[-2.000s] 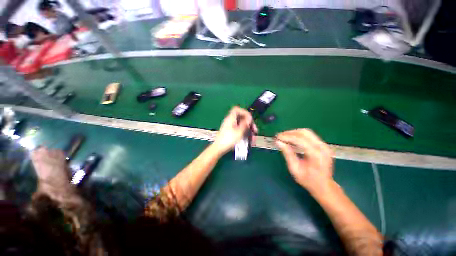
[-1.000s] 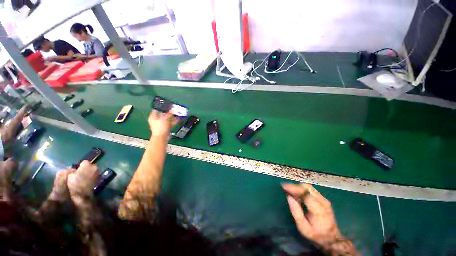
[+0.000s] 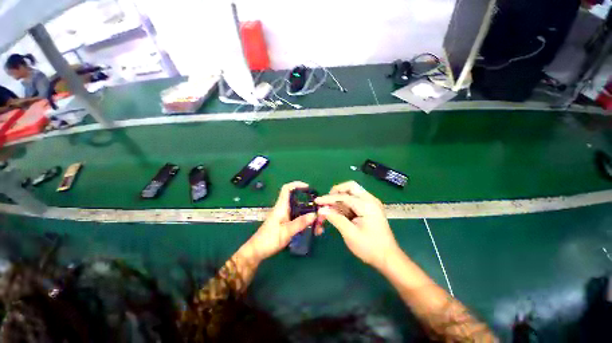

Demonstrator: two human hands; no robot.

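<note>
A black part-assembled handset is held upright over the front edge of the belt. My left hand is closed around its left side, with the thumb across its front. My right hand has its fingertips pinched at the handset's upper right edge. Whether the right fingers hold a tool or small part cannot be told. A handset with a white label lies on the belt just beyond my left hand, with a small dark round part beside it.
Two dark handsets and a gold phone-shaped unit lie left on the green belt. Another handset lies right. A whitish rail borders the belt. Cables, a plastic box and a dark charger stand behind. A person sits far left.
My left hand has come back from the left with a handset and now holds it in front of me. My right hand has moved up to meet it. The view has turned right.
</note>
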